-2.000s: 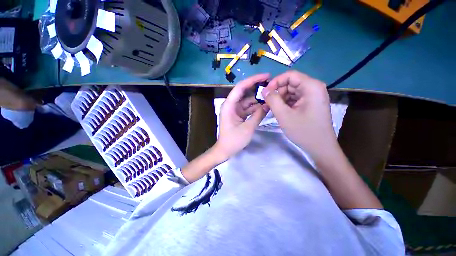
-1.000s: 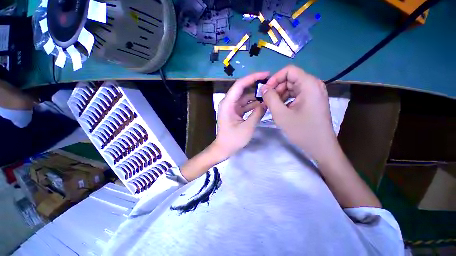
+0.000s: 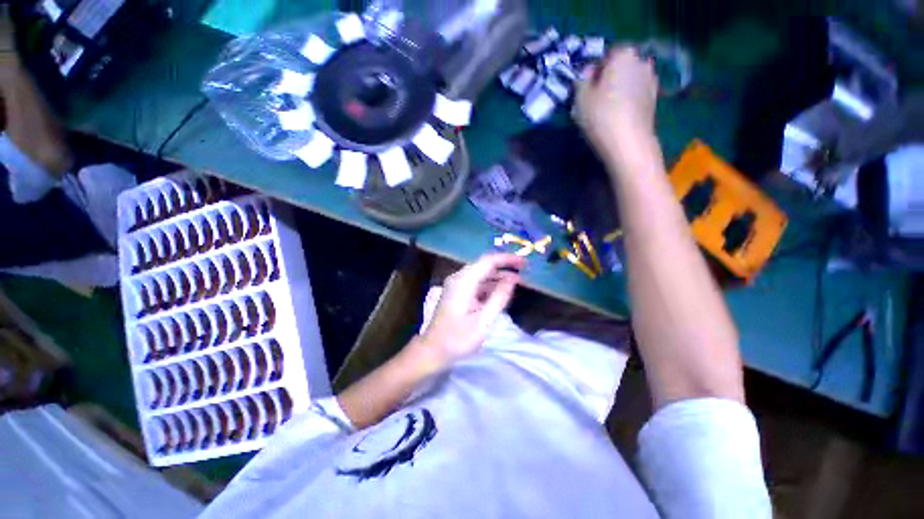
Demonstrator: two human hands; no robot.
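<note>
My left hand (image 3: 468, 312) is at the bench's front edge, fingers curled, just below the yellow-and-white flex cables (image 3: 583, 253). I cannot tell if it holds a part. My right hand (image 3: 618, 96) is stretched far over the bench, its fingers at the right side of the pile of black-and-white taped parts (image 3: 552, 76). Its fingertips are blurred, so I cannot tell if it grips anything. The dark parts heap (image 3: 562, 172) lies between the pile and the cables. The tape dispenser (image 3: 375, 96), with white pieces around its disc, stands left of the pile.
An orange fixture (image 3: 729, 215) with two black cut-outs is right of my right forearm. Dark pliers (image 3: 866, 350) lie at the far right. A white tray (image 3: 309, 335) of curved parts is at my left. Crumpled clear plastic (image 3: 243, 96) surrounds the dispenser. Another person's arm (image 3: 28, 117) shows at the left edge.
My hands have parted. My right hand has reached away to the taped pile, and my left has stayed near the bench edge. The small black-and-white part between them no longer shows. The view has turned.
</note>
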